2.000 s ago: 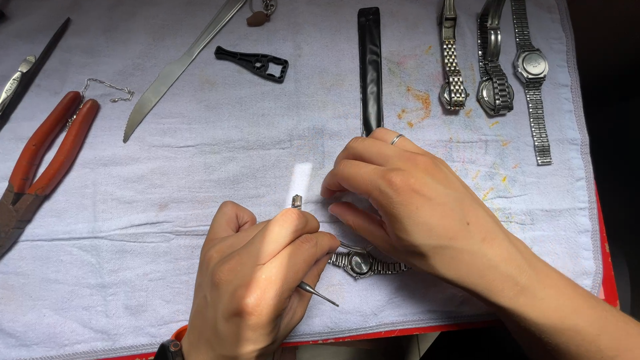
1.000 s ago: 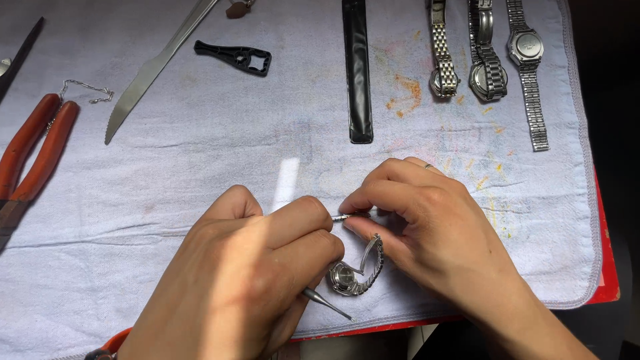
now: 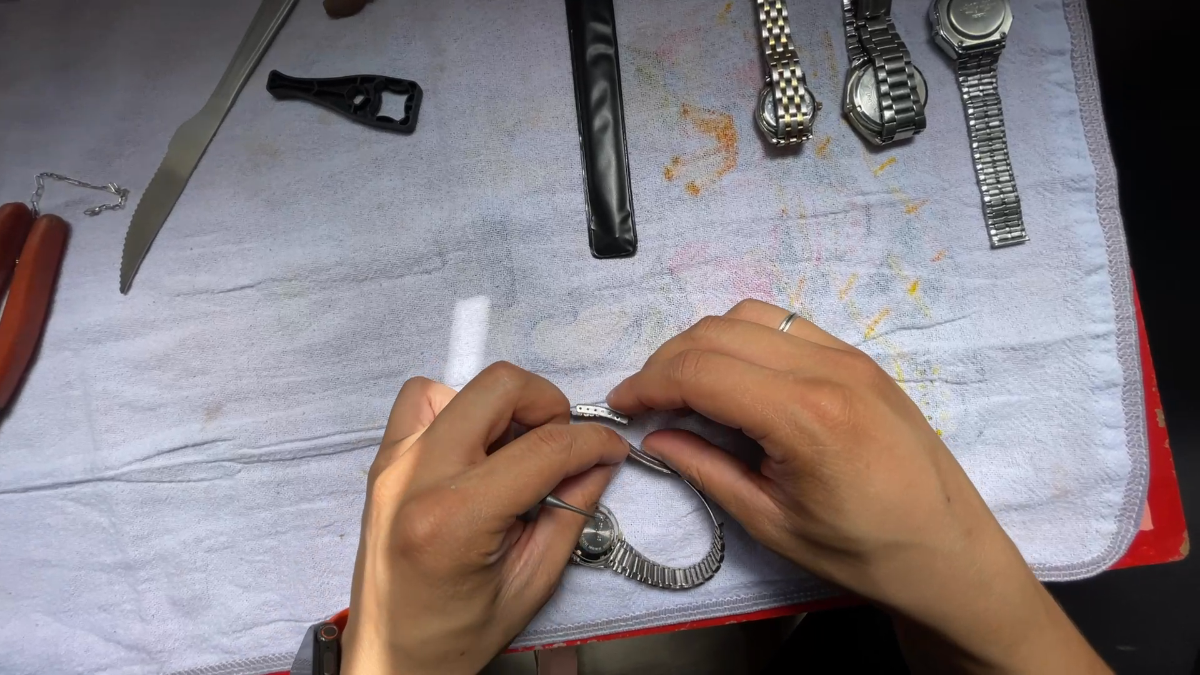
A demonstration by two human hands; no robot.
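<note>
Near the cloth's front edge lies a small metal wristwatch [image 3: 597, 536], its caseback up and its metal bracelet [image 3: 670, 569] curving round to the right. My left hand [image 3: 478, 506] grips the clasp part of the bracelet [image 3: 600, 412] between its fingers. The same hand holds a thin pointed metal tool [image 3: 567, 507], its tip over the caseback and the rest hidden by the fingers. My right hand [image 3: 769, 422] has its thumb against the bracelet and its index fingertip by the clasp's end. A ring is on one of its fingers.
A white cloth [image 3: 328, 356] covers a red-edged surface. Behind my hands lie a serrated metal knife [image 3: 192, 141], a black plastic opener [image 3: 347, 98] and a black sleeve [image 3: 603, 141]. Orange-handled pliers [image 3: 33, 291] and a thin chain [image 3: 82, 183] are left; several other watches [image 3: 886, 94] lie back right.
The bracelet, lying flat at first, is now raised and looped between my hands. My right hand has moved off the black sleeve's lower end. The pointed tool's tip now lies over the caseback.
</note>
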